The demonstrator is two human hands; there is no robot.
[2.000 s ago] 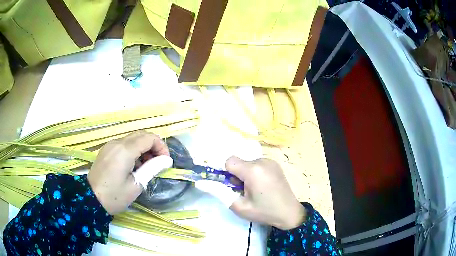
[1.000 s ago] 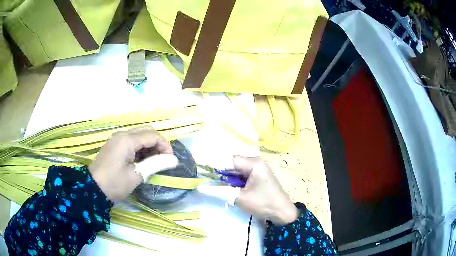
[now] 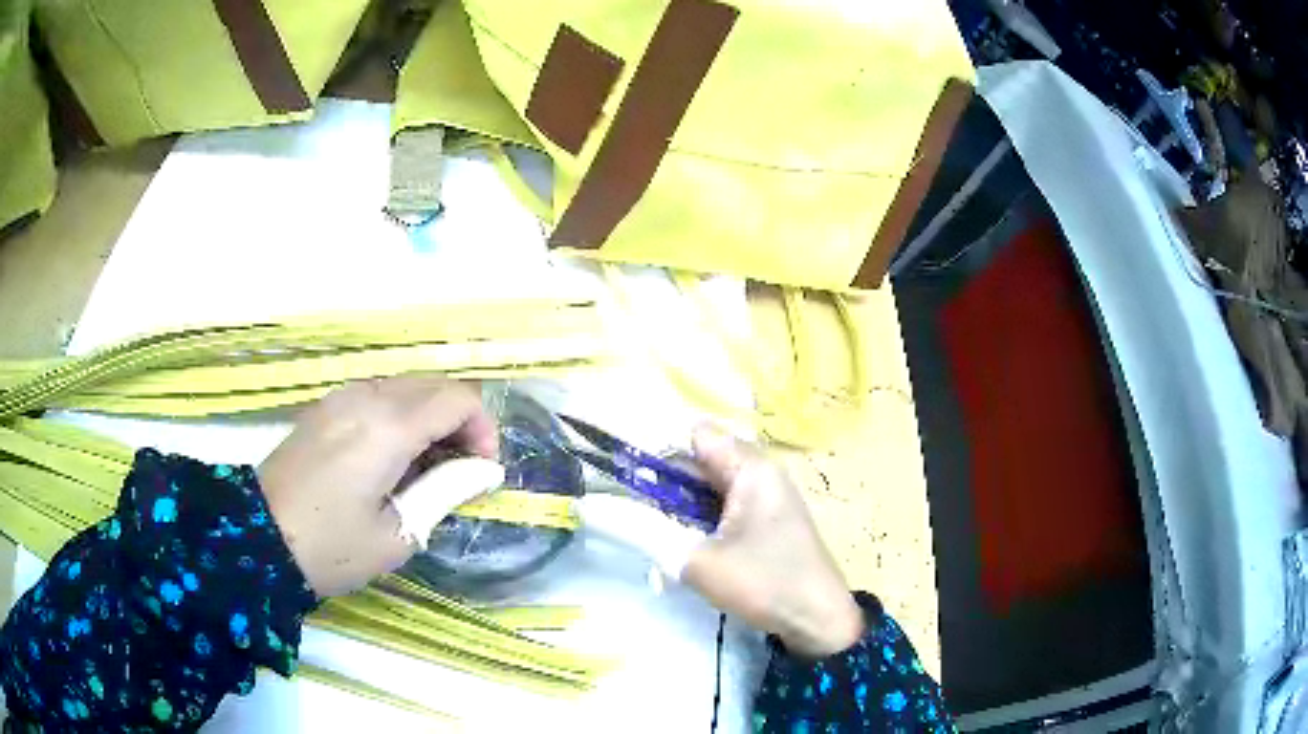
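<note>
My left hand [image 3: 380, 480], with a white wrap on a finger, grips a yellow strap [image 3: 528, 509] whose short end sticks out to the right. My right hand [image 3: 746, 538], also with a white wrap, holds purple-handled thread snips [image 3: 663, 483]. The blades point up and left, just above and right of the strap end. A round container [image 3: 495, 559] with a clear rim and grey inside lies under the strap, partly hidden by my left hand. Fine threads show in it.
More yellow straps [image 3: 359, 341] lie behind and in front of my left hand on white sheets [image 3: 215, 258]. A yellow bag body [image 3: 775, 158] with brown bands lies at the back. A tan webbing tab [image 3: 418, 175] hangs near it. A dark recess with a red item [image 3: 1040, 416] is at right.
The snips have turned from lying along the strap end to pointing up and left, with the blades off the strap. The view has shifted slightly. My left hand still grips the strap over the container.
</note>
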